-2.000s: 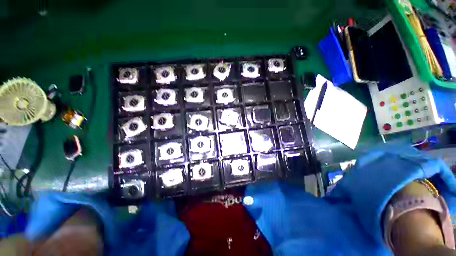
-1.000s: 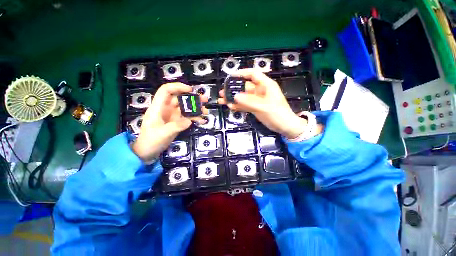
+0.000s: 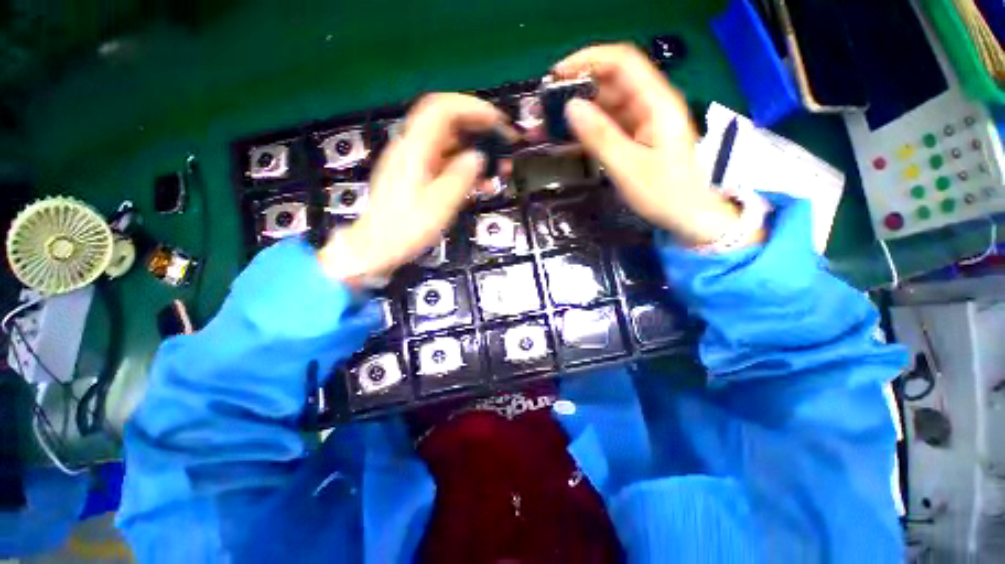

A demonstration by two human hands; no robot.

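Observation:
My left hand (image 3: 424, 182) holds a dark smartwatch unit (image 3: 493, 150) between thumb and fingers over the tray's upper middle; it is blurred. My right hand (image 3: 641, 138) holds another dark smartwatch unit (image 3: 560, 108) over the tray's back edge, with a pale edge showing. The black blister tray (image 3: 454, 386) lies under both hands. Many pockets hold silver-white units with dark round centres, such as one at the front (image 3: 526, 342). My hands and forearms hide part of the tray.
A cream fan (image 3: 60, 245) and loose watches (image 3: 169, 193) lie at left. White paper (image 3: 777, 176) with a dark pen lies right of the tray. Further right are a blue holder (image 3: 755, 61), dark phone-like devices and a white test box (image 3: 926, 176) with coloured buttons.
Both hands came in from the near edge over the tray with a unit each. Since one second ago they have moved farther back, and the lit screen in my left hand no longer shows.

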